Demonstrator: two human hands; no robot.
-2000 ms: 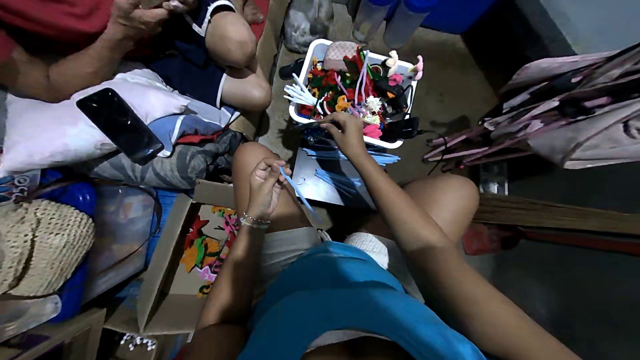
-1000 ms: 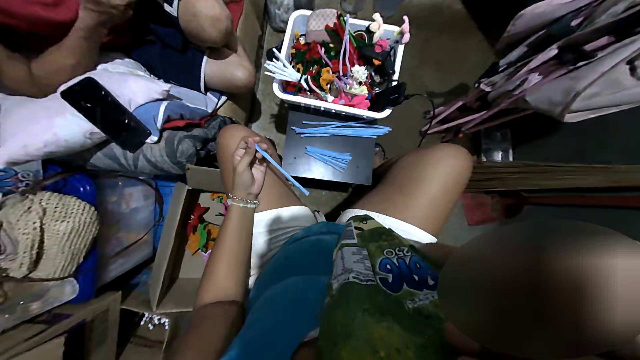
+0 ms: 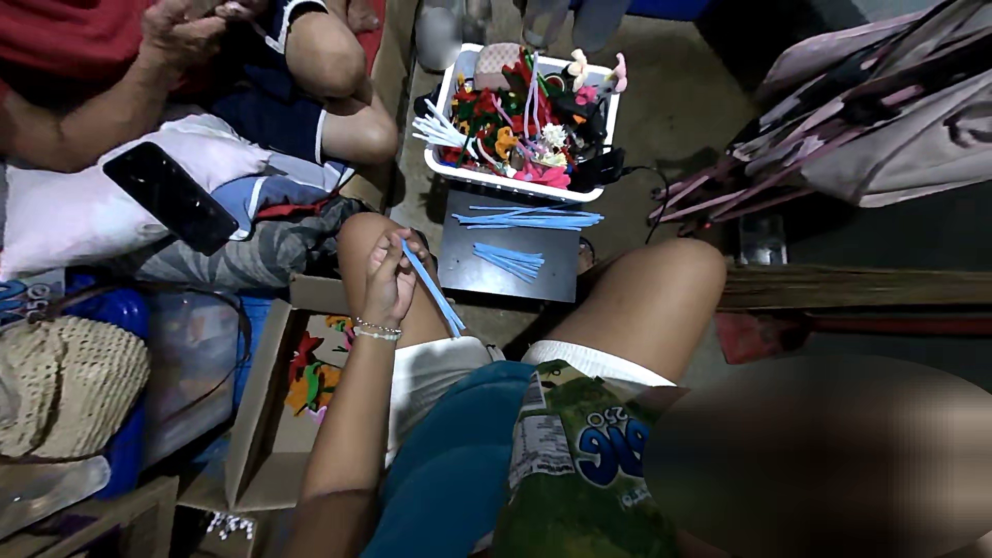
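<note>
My left hand [image 3: 395, 275], with bracelets at its wrist, holds a few light blue pipe cleaners [image 3: 434, 293] over my left thigh. My right hand is not visible. A green snack bag [image 3: 573, 465] bearing print lies against my blue top, and a blurred area covers what is right of it. Between my knees, a dark flat board [image 3: 496, 275] bears a bunch of longer blue pipe cleaners [image 3: 527, 218] and a bunch of shorter ones [image 3: 509, 261]. Beyond it stands a white plastic basket [image 3: 511, 184] filled with colourful pipe-cleaner flowers [image 3: 505, 143].
At left a cardboard box [image 3: 260, 403] holds felt-like coloured pieces. A smartphone [image 3: 170, 198] lies on a pillow [image 3: 62, 201] beside another seated person [image 3: 93, 85]. A woven bag [image 3: 70, 387] is at far left. Pink and grey fabric [image 3: 891, 116] hangs at right.
My right hand, near the basket two seconds ago, has left view. The green bag, not visible then, has appeared at my chest. My left hand still holds the blue pipe cleaners.
</note>
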